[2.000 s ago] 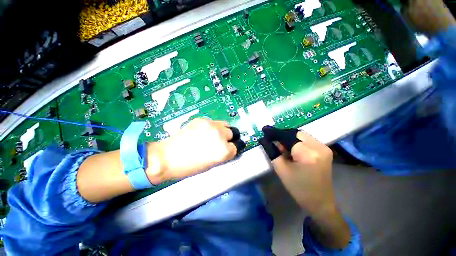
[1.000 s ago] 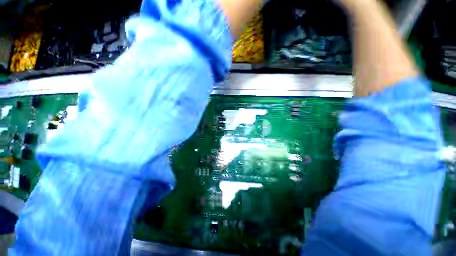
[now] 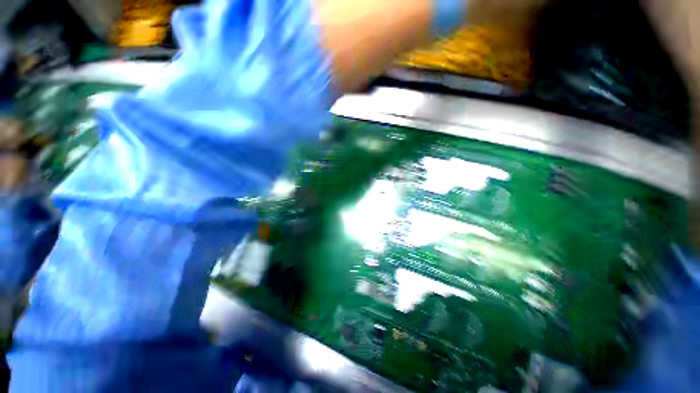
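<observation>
A large green circuit board [image 3: 583, 230] with white irregular patches and round outlines lies in front of me, blurred and with bright glare. My left arm reaches across its left part to the top edge, with the light blue wrist strap [image 3: 449, 15] on it. My left hand [image 3: 503, 21] is dark, blurred and cut off by the top edge, over a bin of yellow-orange components [image 3: 460, 55]. Whether it holds anything cannot be seen. My right sleeve and a blurred strip of forearm show at the right edge; my right hand is out of the picture.
A silver-white rail [image 3: 506, 123] runs behind the board, and another rail [image 3: 322, 361] runs along its near edge. Another yellow-orange bin [image 3: 142, 23] is at the top left. A dark bin [image 3: 606, 77] is at the upper right. Another person's blue sleeve [image 3: 27, 230] shows at the left edge.
Both hands have left the board's near edge and gone up towards the bins. Since one second ago, my left wrist has moved right into view and my right arm has shifted to the right edge. The view has tilted.
</observation>
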